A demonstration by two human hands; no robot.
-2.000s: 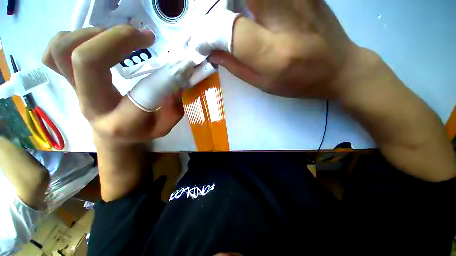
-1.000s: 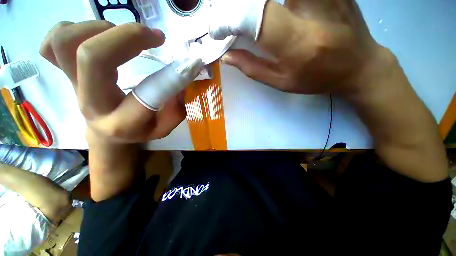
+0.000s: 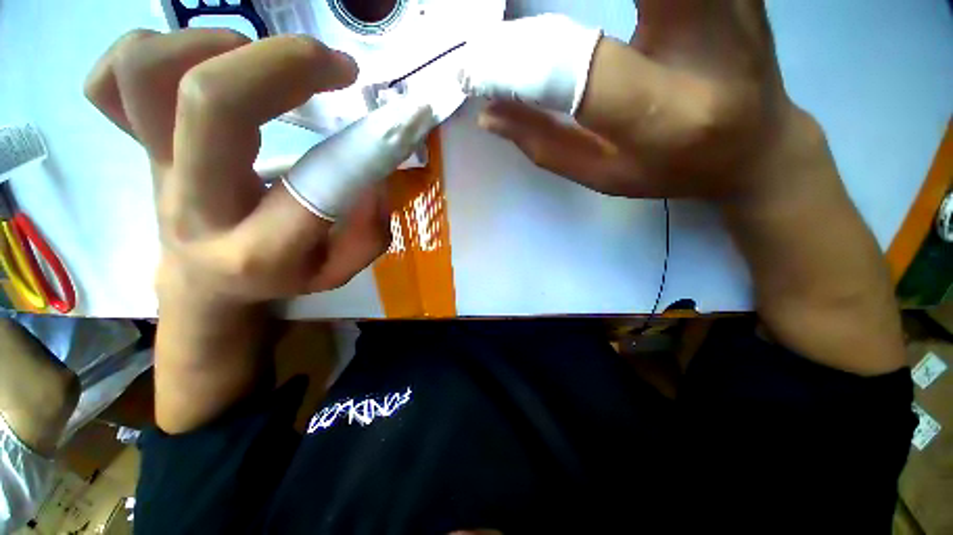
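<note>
A white plastic housing shell (image 3: pixel 439 19) with a dark-centred round hole lies at the top, cut off by the picture's edge. A black panel (image 3: pixel 222 15) with white openings shows at its left. My left hand (image 3: pixel 246 178) has a white finger cot on a finger and holds the shell's near edge. My right hand (image 3: pixel 669 115), also with a white cot, has its covered finger on the shell beside the left fingertip. A thin black lead (image 3: pixel 426 65) shows between the fingers; more black lead (image 3: pixel 666 256) hangs below my right hand over the table edge.
Pliers with red and yellow handles (image 3: pixel 44 263) lie at the left edge, below a whitish ribbed bottle (image 3: pixel 19 148). Orange-brown tape (image 3: pixel 416 274) crosses the white sheet. Another person's arm (image 3: pixel 33 381) shows at lower left. A small round object (image 3: pixel 946 216) sits at the right edge.
The black panel has moved up and left from where it was at first. More black lead shows between the fingers. My right hand has shifted slightly right of the left one. The whole view has shifted somewhat.
</note>
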